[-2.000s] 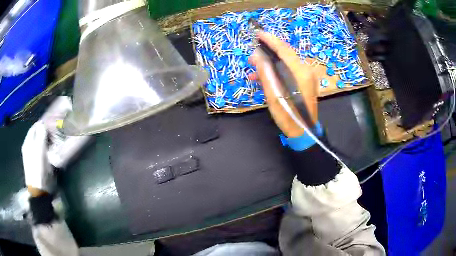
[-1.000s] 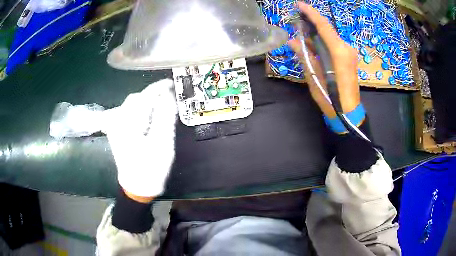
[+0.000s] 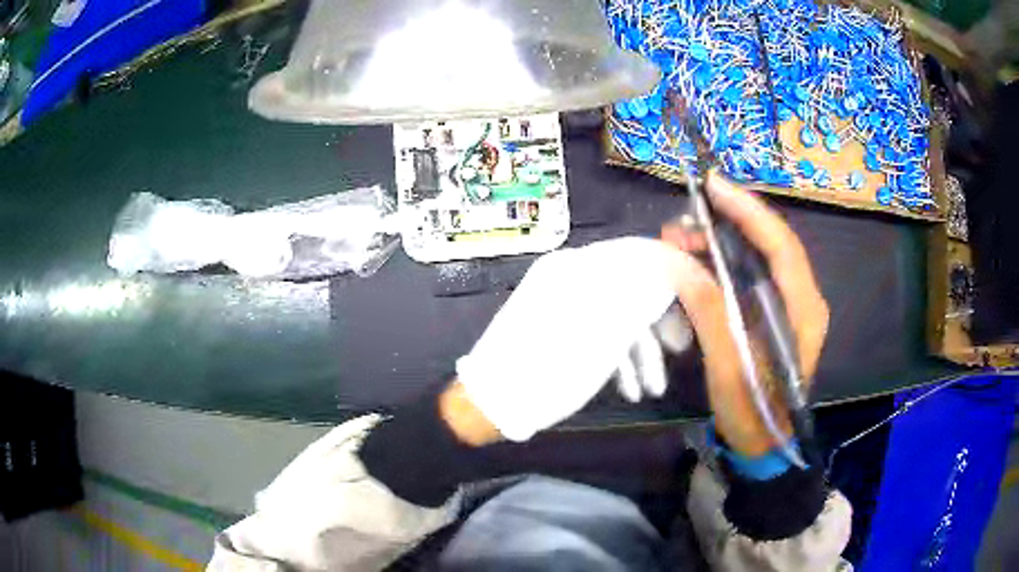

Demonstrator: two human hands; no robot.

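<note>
The open white power-strip housing [image 3: 544,239] lies on the black mat, its upper edge near the fume hood's rim. A green circuit board [image 3: 512,191] and thin coloured wires show inside it. My right hand [image 3: 771,268], bare, is shut on the soldering iron [image 3: 732,246], whose front end points up towards the parts box. The pale solder tube runs along it. My left hand [image 3: 581,318], in a white glove, reaches across the mat; its fingertips meet my right fingers. Whether it holds anything is hidden. The bagged cord [image 3: 251,237] lies left of the housing.
The clear fume hood [image 3: 447,67] hangs over the housing's far side. A cardboard box [image 3: 782,192] of blue disc parts stands at the far right, with another box [image 3: 958,324] beside it. A blue sheet [image 3: 106,50] is at the far left.
My left hand has left the housing's left side and crossed to my right hand. My right hand has come down, nearer to me, from the parts box. The bagged cord is more exposed.
</note>
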